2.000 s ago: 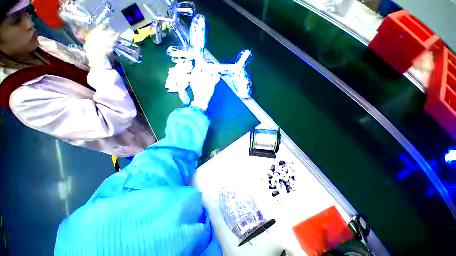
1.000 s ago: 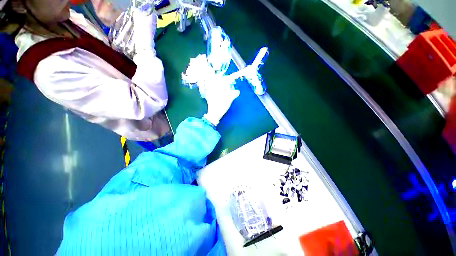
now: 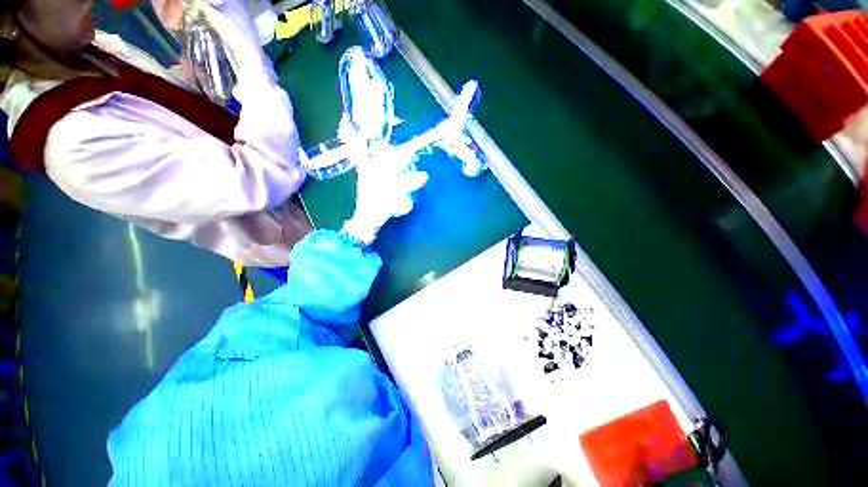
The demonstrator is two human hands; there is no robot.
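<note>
A lit clear balloon-dog LED lamp point(image 3: 366, 100) glows blue-white over the green bench surface, its lobes spread around my left hand. My left hand point(image 3: 384, 193), pale and overexposed at the end of a blue sleeve, is at the middle of the lamp and appears to hold it. Glare hides the exact finger contact. My right hand is out of the picture. A clear lamp body section point(image 3: 479, 395) with fine wires inside lies on the white mat, a thin black part point(image 3: 509, 437) at its lower end.
On the white mat point(image 3: 419, 328) are a solder spool point(image 3: 540, 263) in a black stand, a pile of small black-and-white parts point(image 3: 565, 339) and a red sheet point(image 3: 640, 445). A person point(image 3: 171, 157) works at left. The conveyor point(image 3: 609, 171) and red trays point(image 3: 820, 71) are at right.
The lamp and my left hand have shifted left together in the view, and the lamp has turned somewhat. The view has also shifted. The neighbouring person's arms have moved.
</note>
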